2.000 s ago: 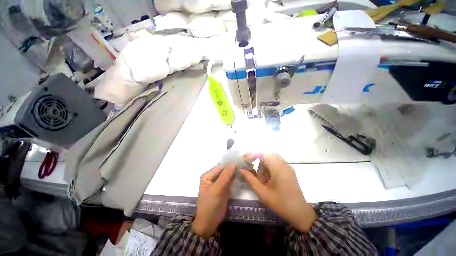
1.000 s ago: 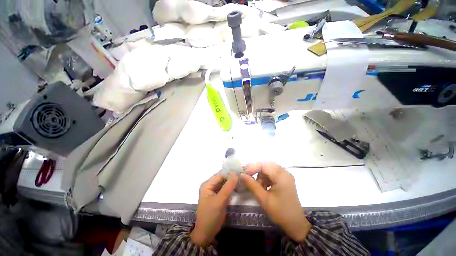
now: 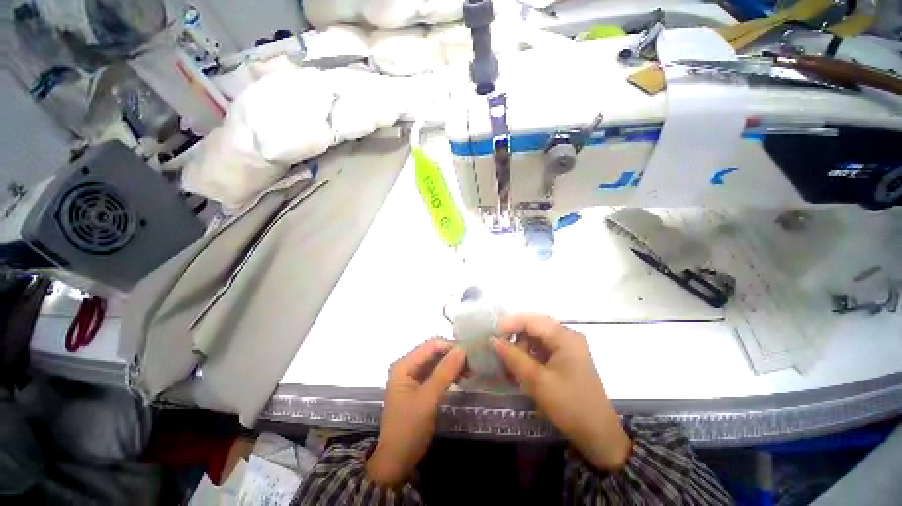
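Observation:
A small light grey fabric piece (image 3: 479,331) is pinched between my two hands, just above the table's front part. My left hand (image 3: 418,400) holds its left side between thumb and fingers. My right hand (image 3: 562,385) holds its right side the same way. The white sewing machine (image 3: 593,163) stands behind, with its presser foot and needle area (image 3: 500,219) brightly lit, beyond the piece and apart from it. A lime-green tag-like attachment (image 3: 437,198) hangs left of the needle. Glare hides detail around the needle plate.
Large grey cloth (image 3: 267,267) lies folded at left, with white padded bundles (image 3: 287,124) behind. Black thread snips (image 3: 684,277) lie right of the needle. A grey box with a fan grille (image 3: 114,217) and red-handled scissors (image 3: 86,323) are far left. The ruler-marked edge (image 3: 673,421) runs along the front.
The hands have spread slightly apart, and more of the grey piece shows between them than before. Both hands still hold it. The whole view has shifted slightly.

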